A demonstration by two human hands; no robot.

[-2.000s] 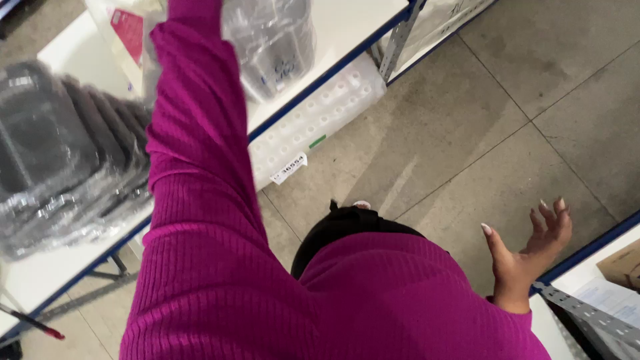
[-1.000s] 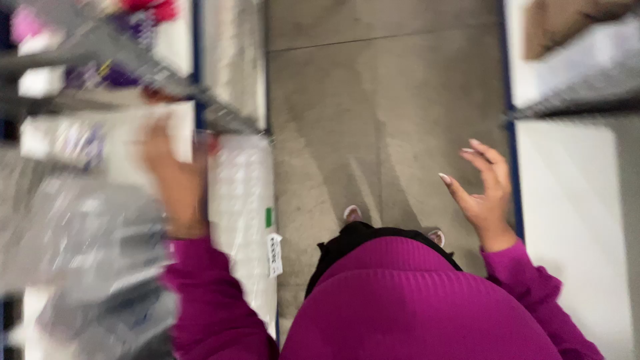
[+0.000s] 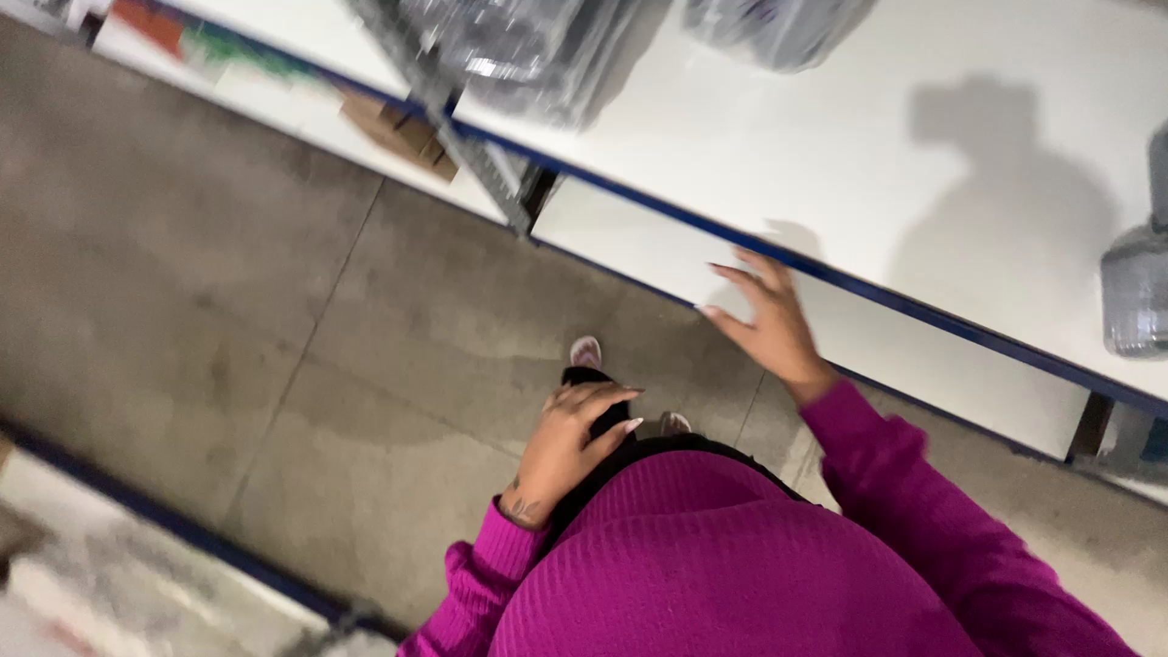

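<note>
My left hand (image 3: pixel 570 443) is in front of my waist, palm down, fingers a little bent and apart, with nothing in it. My right hand (image 3: pixel 766 319) is raised beside the blue shelf edge (image 3: pixel 876 292), its fingers spread and empty; whether the fingertips touch the edge I cannot tell. Beyond it, on the white shelf (image 3: pixel 803 155), lie dark plastic trays in clear wrap (image 3: pixel 547 55) and a grey plastic-wrapped bundle (image 3: pixel 785 27). A clear grey plastic container (image 3: pixel 1136 292) stands at the right.
A perforated metal upright (image 3: pixel 447 119) joins the shelves at the upper left. Cardboard boxes (image 3: pixel 397 132) lie on a lower shelf. Another blue-edged shelf (image 3: pixel 182 538) with blurred wrapped goods (image 3: pixel 155 593) crosses the lower left. Concrete floor (image 3: pixel 274 301) runs between the two shelf rows.
The view has swung round to the other shelves. My left hand, over the wrapped goods on a shelf one second ago, is now at my waist. My right hand remains raised and empty.
</note>
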